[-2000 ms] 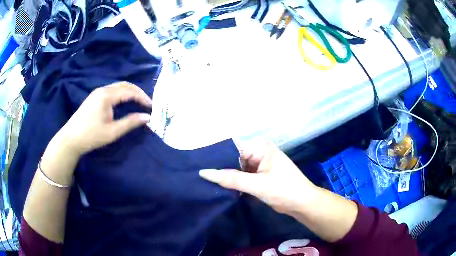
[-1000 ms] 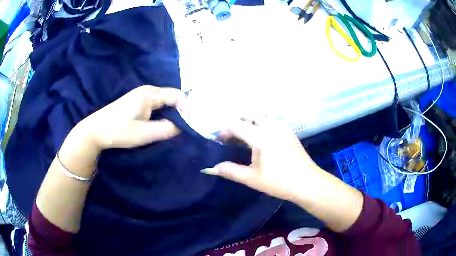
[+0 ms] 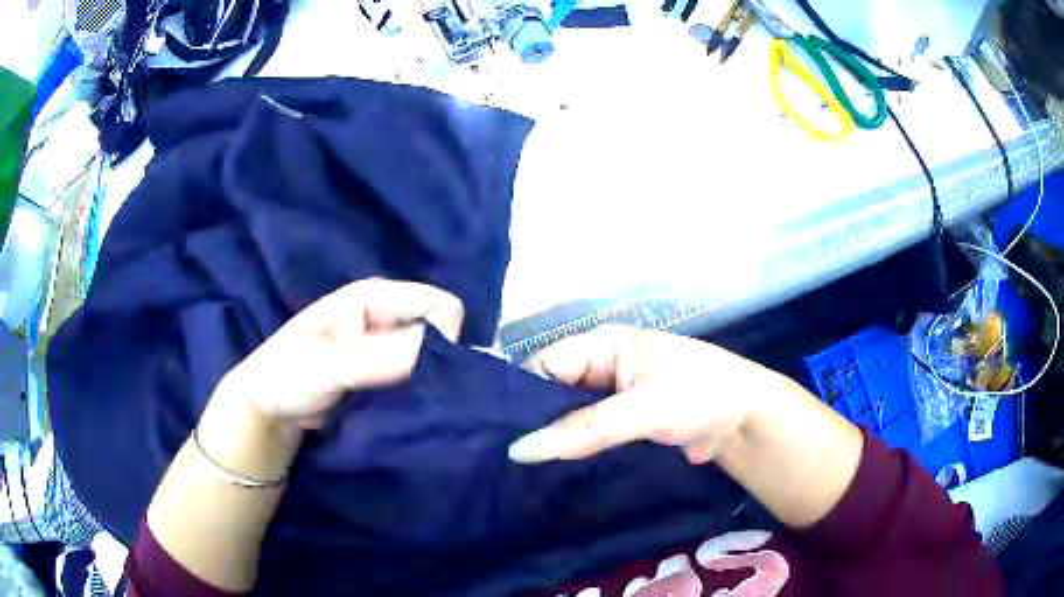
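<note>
A large dark navy garment panel (image 3: 385, 175) lies on the white machine table and hangs over its front edge toward my lap. My left hand (image 3: 350, 350) pinches the navy edge between thumb and fingers, lifting it to a corner. My right hand (image 3: 653, 397) holds the same edge just to the right, fingers behind the cloth and thumb in front. A thin pale strip of the edge shows between my hands. The fingertips behind the cloth are partly hidden.
A grey-blue knob (image 3: 531, 40) and metal presser parts are at the top. Scissors with yellow and green handles (image 3: 831, 91) and snips (image 3: 726, 30) lie upper right. A ruler strip (image 3: 607, 315) runs along the table's front edge. A blue crate (image 3: 858, 391) is below right. Scraps (image 3: 175, 41) are upper left.
The navy cloth has come away from the machine parts toward me, its upper part now folded across the table. Both hands have moved lower and right, lifting the edge between them.
</note>
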